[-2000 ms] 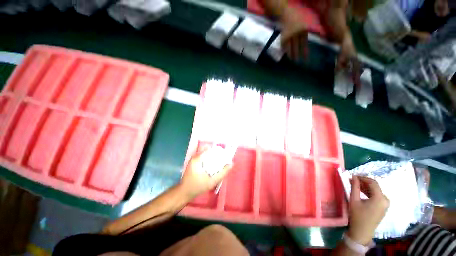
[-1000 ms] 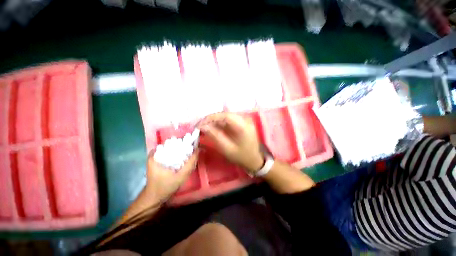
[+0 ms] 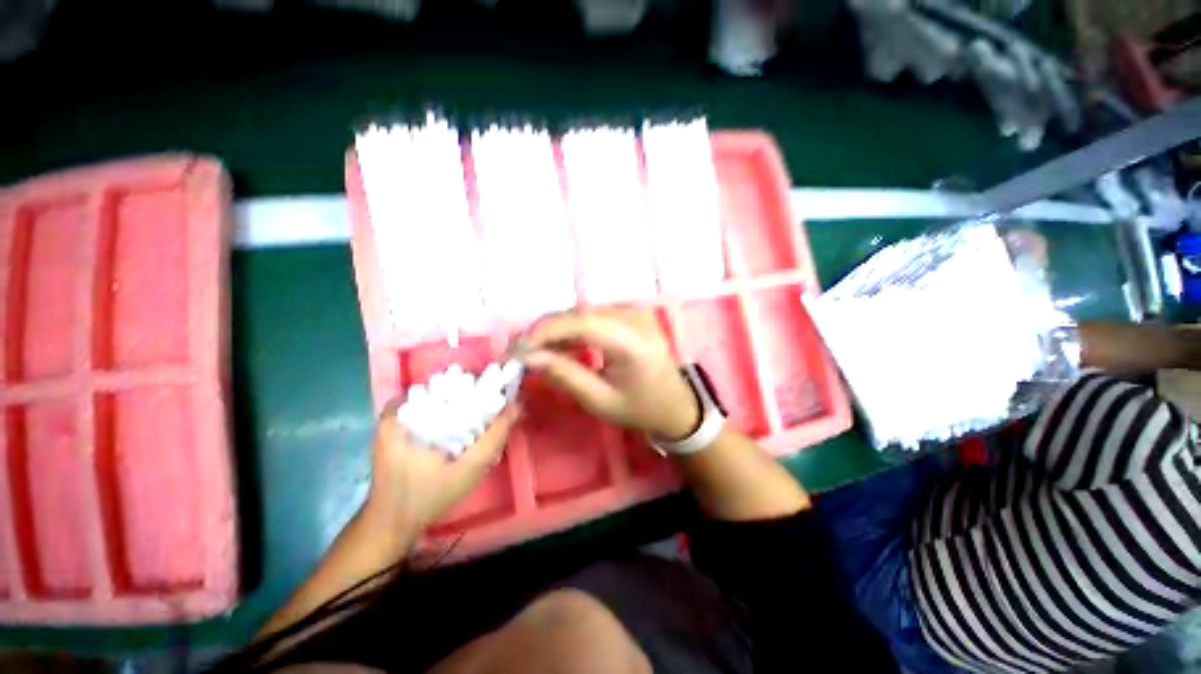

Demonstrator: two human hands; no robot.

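My left hand (image 3: 428, 464) is closed around a bundle of white tubes (image 3: 451, 411), their ends facing up, over the near left pockets of the pink-red foam tray (image 3: 595, 503). My right hand (image 3: 609, 375), with a white wristband, is at the right side of the bundle. Its thumb and fingertips are pinched at a tube end; any small part between them is too small to tell. Four far pockets hold dense blocks of white tubes (image 3: 520, 224), overexposed. Small greyish bits (image 3: 801, 392) lie in the near right pocket.
A second foam tray (image 3: 211, 395) lies at the left. A plastic bag of tubes (image 3: 929, 336) lies against the tray's right end. A person in a striped top (image 3: 1054, 527) is at the right. A metal bar (image 3: 1100, 155) crosses the upper right.
Since two seconds ago, my right hand has moved from the bag of tubes to the bundle in my left hand. In the last second both hands have stayed together; the view has shifted slightly.
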